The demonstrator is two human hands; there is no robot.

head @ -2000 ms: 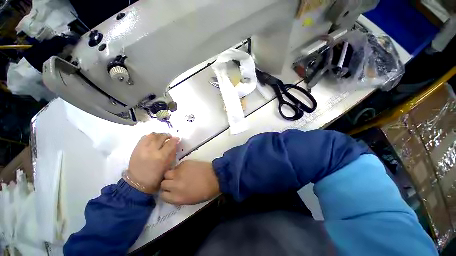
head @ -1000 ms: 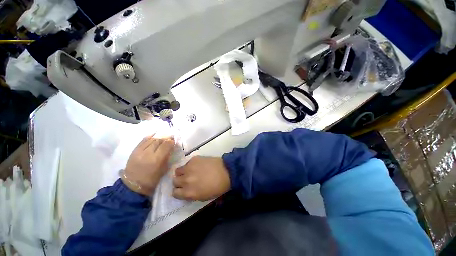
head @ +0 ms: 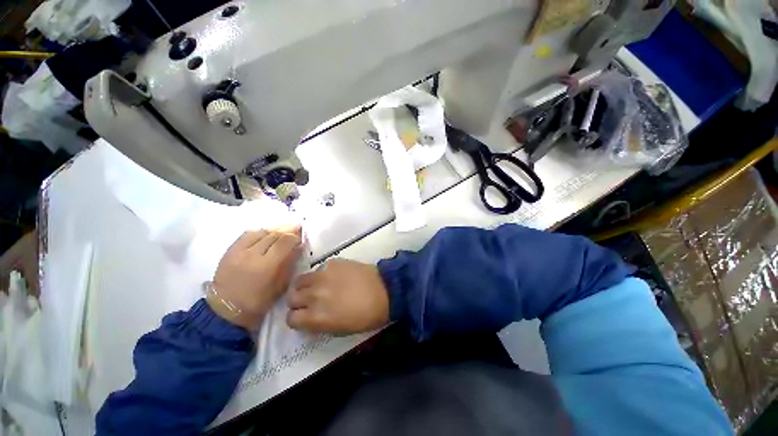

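Note:
A thin white fabric panel (head: 175, 226) lies on the table left of and below the needle area, partly blending into the white table. My left hand (head: 254, 277) presses flat on it just in front of the presser foot (head: 292, 201), fingertips close to the foot. My right hand (head: 339, 297) is beside it, fingers curled down on the fabric edge; what its fingertips pinch is hidden. The sewing machine head (head: 281, 77) arches over the table. A looped white fabric strip (head: 404, 170) lies on the bed to the right of the needle.
Black-handled shears (head: 499, 174) lie right of the strip, with small silver snips (head: 373, 141) partly under it. A clear plastic bag (head: 627, 123) with metal parts sits at the right. Bundled white pieces (head: 34, 366) lie at the lower left. Wrapped cardboard (head: 708, 255) stands at the right.
Over the two seconds, my right hand moves away from my left, then shifts slightly back toward it. My left hand stays near the presser foot. The view shifts slightly.

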